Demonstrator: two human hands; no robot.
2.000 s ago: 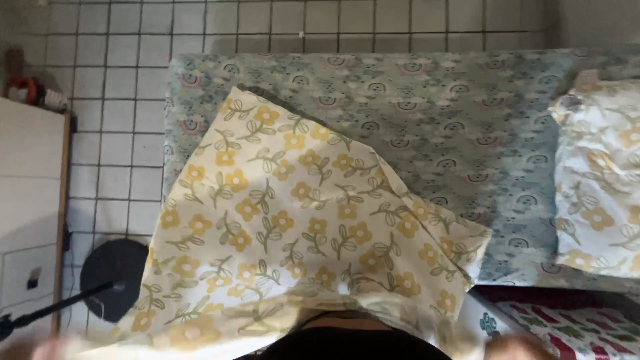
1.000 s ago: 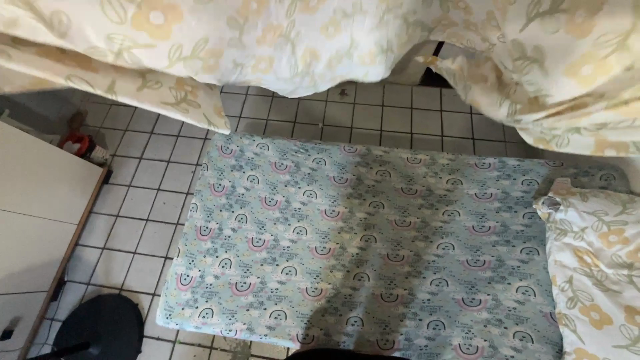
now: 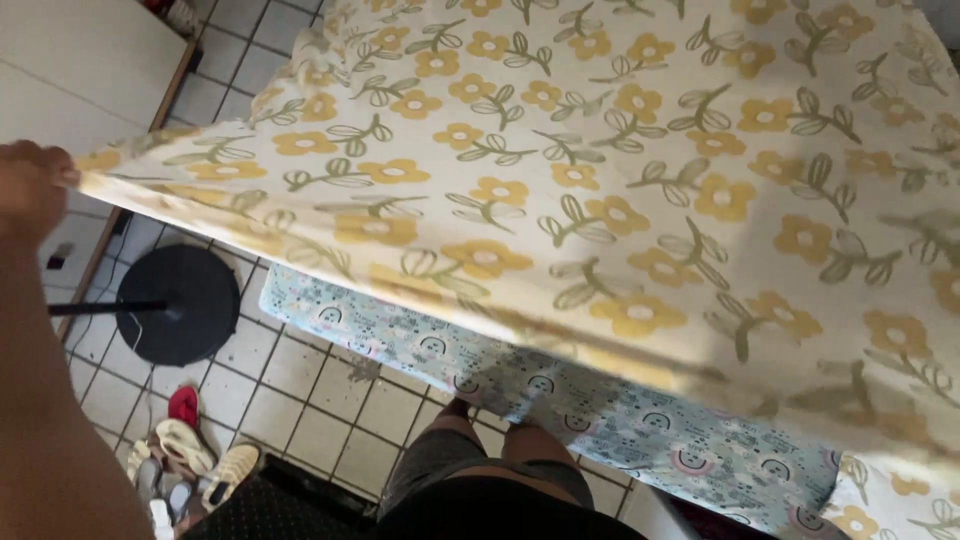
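Observation:
A white cloth with yellow flowers and green leaves point(image 3: 570, 180) is spread in the air over a bed-like surface covered in pale blue rainbow-print fabric point(image 3: 555, 390). My left hand point(image 3: 37, 187), at the left edge, grips a corner of the flowered cloth, whose near edge is pulled taut toward the lower right. My right hand is out of view. At the lower right, more flowered fabric point(image 3: 892, 495) lies on the rainbow-print fabric. The cloth hides most of that surface.
A black round stand base with a pole point(image 3: 180, 304) stands on the tiled floor point(image 3: 300, 382) at left, beside a white cabinet point(image 3: 82, 67). Several shoes point(image 3: 180, 450) lie at the lower left. A black padded object point(image 3: 270, 502) is near my legs.
The flowered cloth, raised at the top a second ago, now spreads over most of the rainbow-print surface. My left hand has come into view holding its corner. The view has shifted.

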